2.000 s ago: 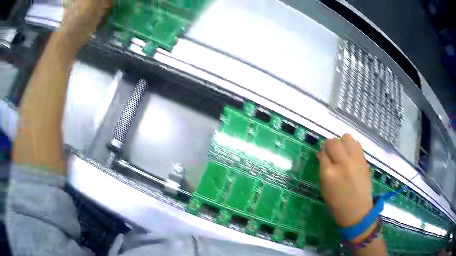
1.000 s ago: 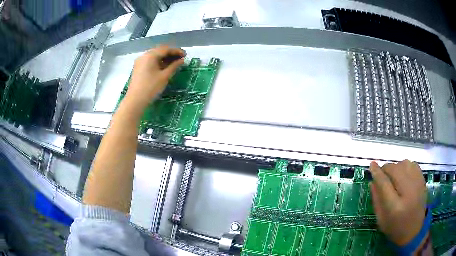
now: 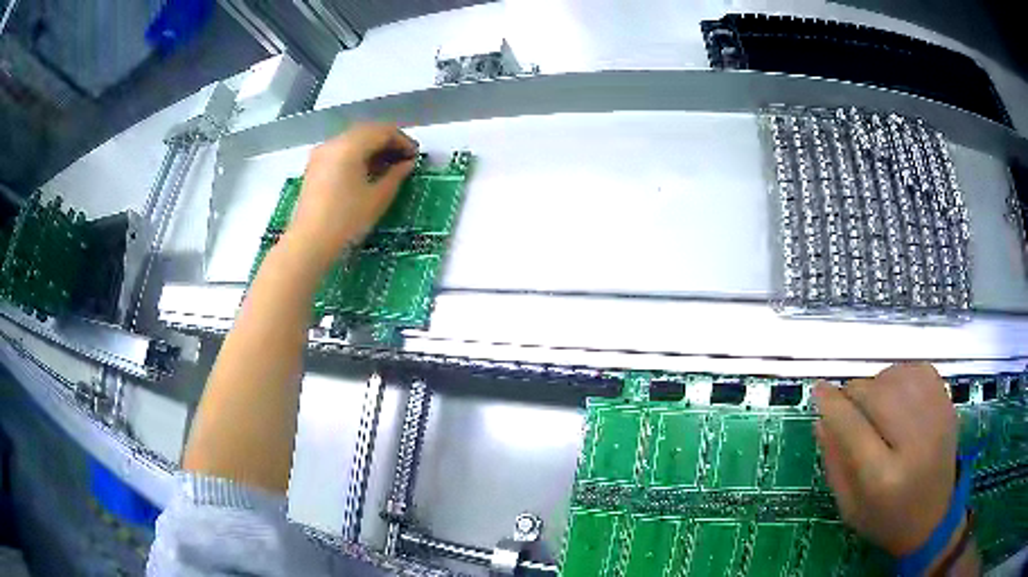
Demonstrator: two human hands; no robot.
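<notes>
My left hand [image 3: 352,189] is over the loose green PCB panel [image 3: 389,287] on the white ledge. Its fingertips are together at the panel's far edge; whether they pinch anything is hidden. My right hand [image 3: 891,456] has a bright blue wrist strap and is over the row of green PCB panels [image 3: 682,451] on the conveyor. Its fingers are curled, with the index fingertip near the row's far edge; any small part in them is hidden. A clear component tray [image 3: 868,214] with rows of silver parts lies on the ledge beyond my right hand.
The conveyor rail [image 3: 507,372] runs between ledge and boards. A threaded shaft [image 3: 406,456] and rods show left of the row. Stacked green panels [image 3: 45,254] stand at far left. A black slotted rack [image 3: 857,56] and a silver bracket [image 3: 479,62] lie behind the ledge.
The view has swung and levelled since two seconds ago, bringing the whole tray and the left end into view. Over the last second both hands have stayed at nearly the same spots on the boards.
</notes>
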